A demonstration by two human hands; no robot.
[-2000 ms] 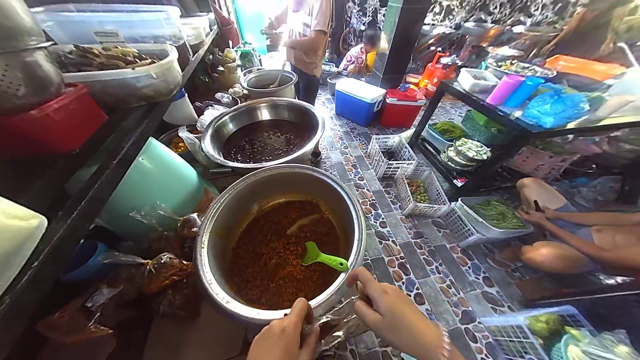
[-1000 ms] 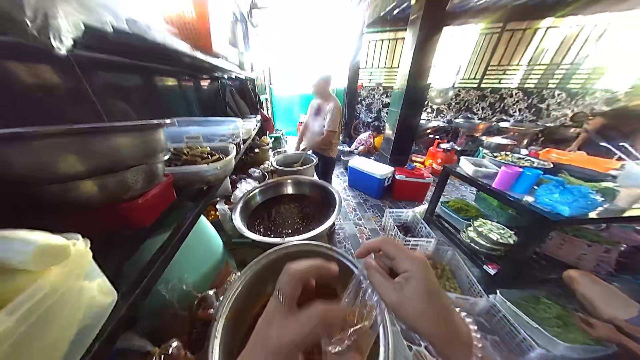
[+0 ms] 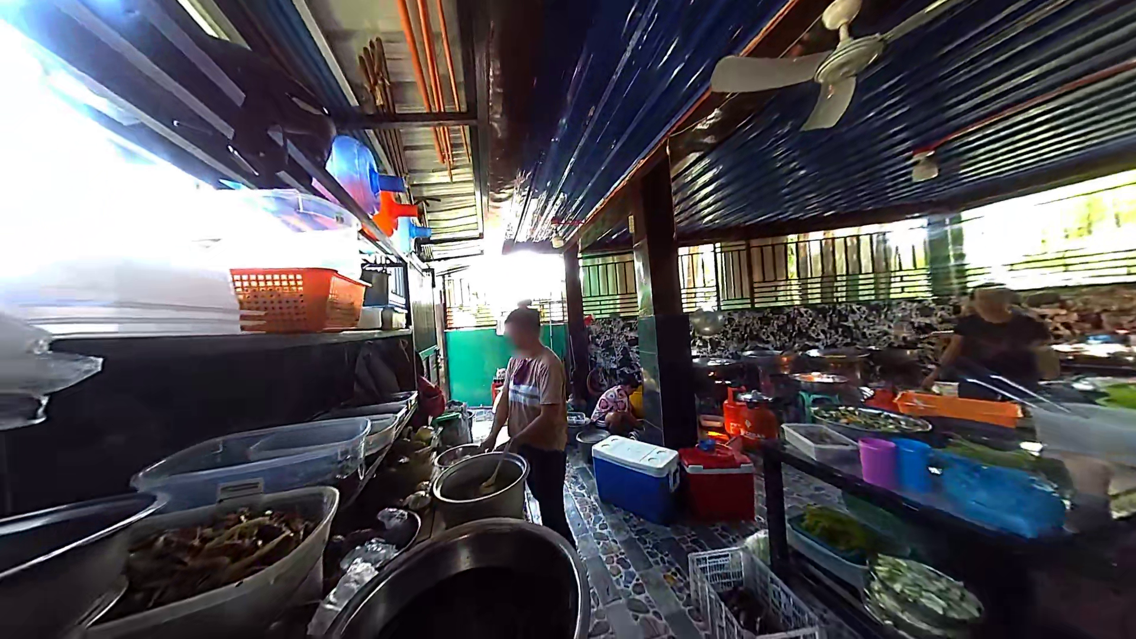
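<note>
Neither of my hands shows in the head view. At the bottom centre stands a wide metal basin [image 3: 577, 577] with dark contents. Behind it, a person [image 3: 535, 399] stands beside a tall metal pot [image 3: 479, 510] and holds the handle of a utensil that dips into it. To the left, a clear plastic tub [image 3: 319, 555] holds brown, dried-looking pieces. The large pot with reddish-brown food and the green ladle are out of view.
A blue cooler [image 3: 635, 484] and a red cooler [image 3: 717, 488] stand on the patterned floor, with a white crate [image 3: 710, 586] nearer. The right rack [image 3: 852, 484] carries trays, cups and greens. An orange basket [image 3: 297, 300] sits on the left shelf. Other people are farther back.
The view has swung up strongly. Both hands, earlier over the large pot with clear plastic between them, have left the view, as have the pot and the green ladle.
</note>
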